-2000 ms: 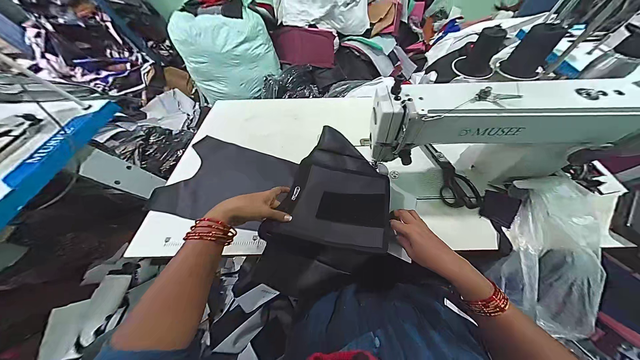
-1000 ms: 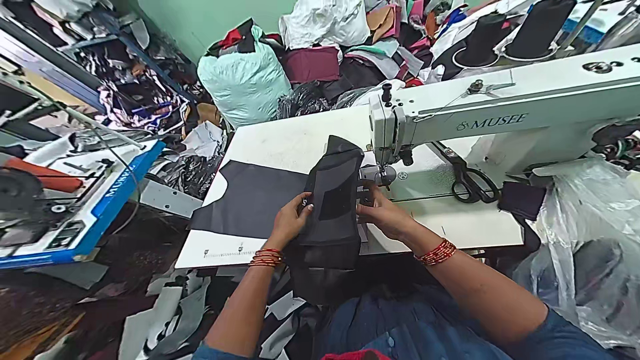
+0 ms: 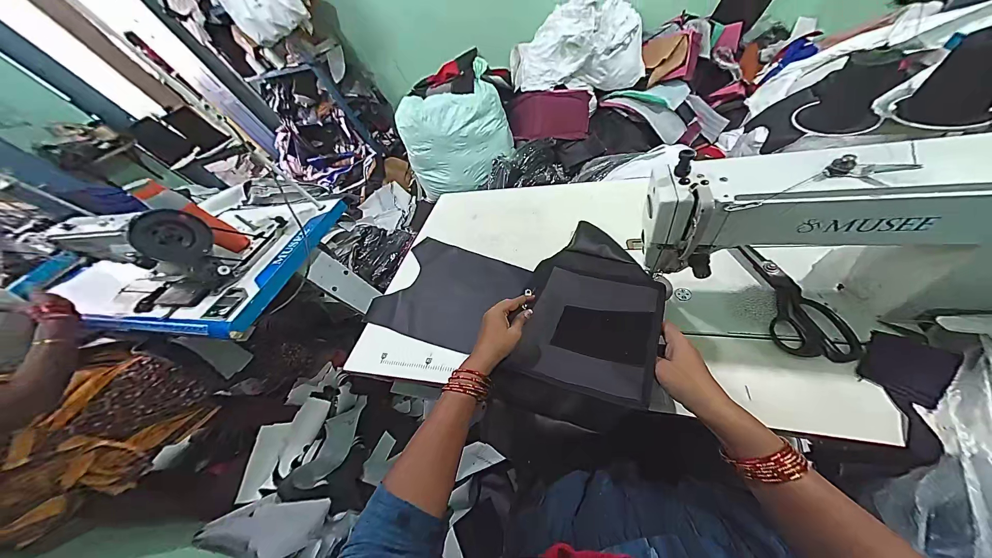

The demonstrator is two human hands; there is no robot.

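Observation:
A dark fabric piece with a black rectangular patch (image 3: 598, 333) lies at the table's front edge, its right edge close beside the needle area of a white sewing machine (image 3: 821, 205). My left hand (image 3: 502, 329) pinches its left edge, near a small shiny metal part. On the right edge, my right hand (image 3: 686, 370) holds the fabric between thumb and fingers. A flat dark fabric panel (image 3: 457, 291) lies to the left, partly under the held piece. Black-handled scissors (image 3: 798, 310) rest behind the machine's needle end, to the right.
Another sewing machine (image 3: 170, 240) on a blue-edged table stands at the left, with a co-worker's arm (image 3: 39, 364) beside it. Stuffed bags (image 3: 453, 136) and fabric scraps are heaped behind the table. Offcuts (image 3: 287, 465) cover the floor; clear plastic (image 3: 961, 449) hangs at the right.
The held fabric was turned narrow and partly folded a second ago; now it lies spread with the patch facing up. My hands have moved apart. A co-worker's arm has come into view.

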